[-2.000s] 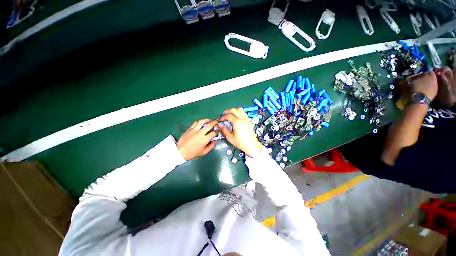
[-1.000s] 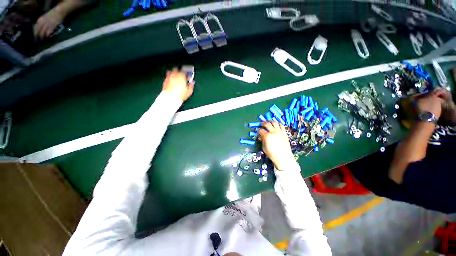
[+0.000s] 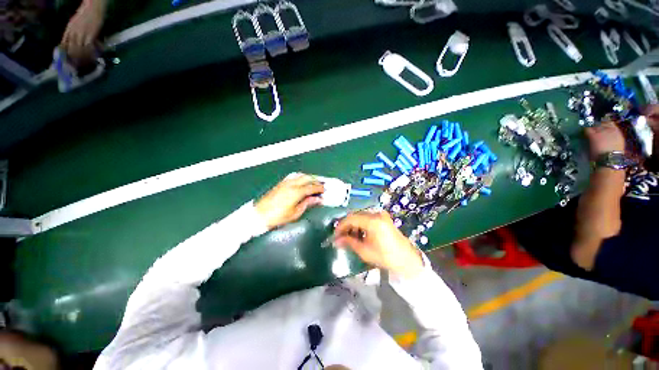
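My left hand (image 3: 287, 202) is shut on a white housing (image 3: 337, 192) on the green bench; its solid head points right and the fingers hide its loop. My right hand (image 3: 372, 237) is just below and right of it, fingers bent around a small, blurred part with dark and pale bits. Right of the hands lies a heap of blue cells (image 3: 432, 150) with circuit boards and wires (image 3: 437, 194). One blue cell at the heap's edge lies close to the housing's head.
Beyond the white strip (image 3: 303, 138), three filled housings (image 3: 271, 42) stand in a row, with another (image 3: 262, 78) below. Empty housings (image 3: 407, 72) lie farther right. A neighbour's hand (image 3: 607, 141) works at right beside a second parts heap (image 3: 538, 134). Another person's hand (image 3: 83, 32) is top left.
My left hand has left a filled housing on the belt, taken an empty one from there and brought it to the bench. My right hand has moved from the heap towards me with a small part.
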